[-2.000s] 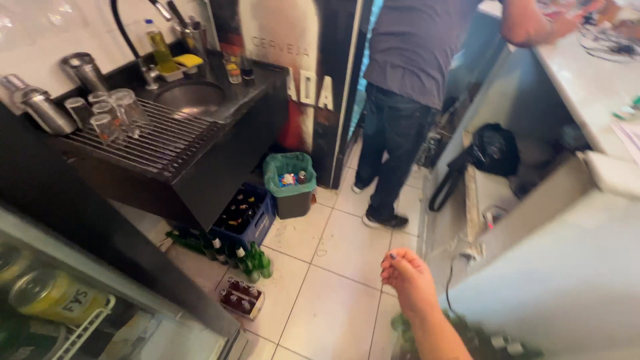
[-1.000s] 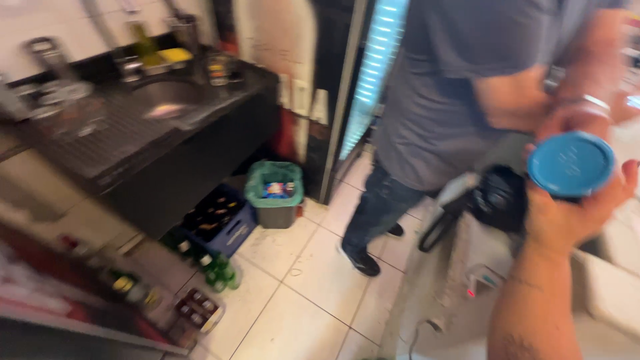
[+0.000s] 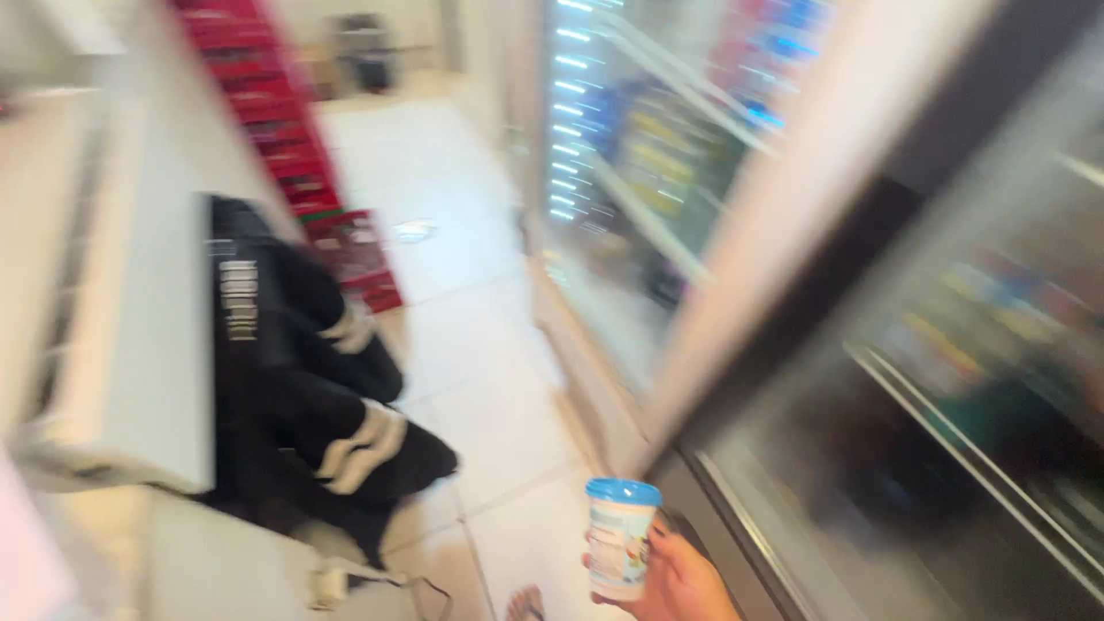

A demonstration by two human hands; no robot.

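My right hand (image 3: 677, 573) is closed around a white plastic tub (image 3: 619, 543) with a blue lid and printed side, held upright at the lower middle of the head view. Glass-door refrigerators (image 3: 655, 172) with drinks on their shelves stand just beyond and to the right of it, blurred. My left hand is out of view. Below the tub, part of a bare foot (image 3: 524, 604) shows on the tiled floor.
A black garment (image 3: 293, 362) with pale stripes hangs from the white counter (image 3: 155, 285) at left. Red stacked crates (image 3: 267, 121) line the left of the aisle. A cable (image 3: 423, 586) hangs below the counter. Dark objects (image 3: 366, 52) stand at the far end.
The view has swung from the sink and a co-worker to the refrigerators. One second ago the blue-lidded tub was by the co-worker's arm; two seconds ago the visible hand held no tub.
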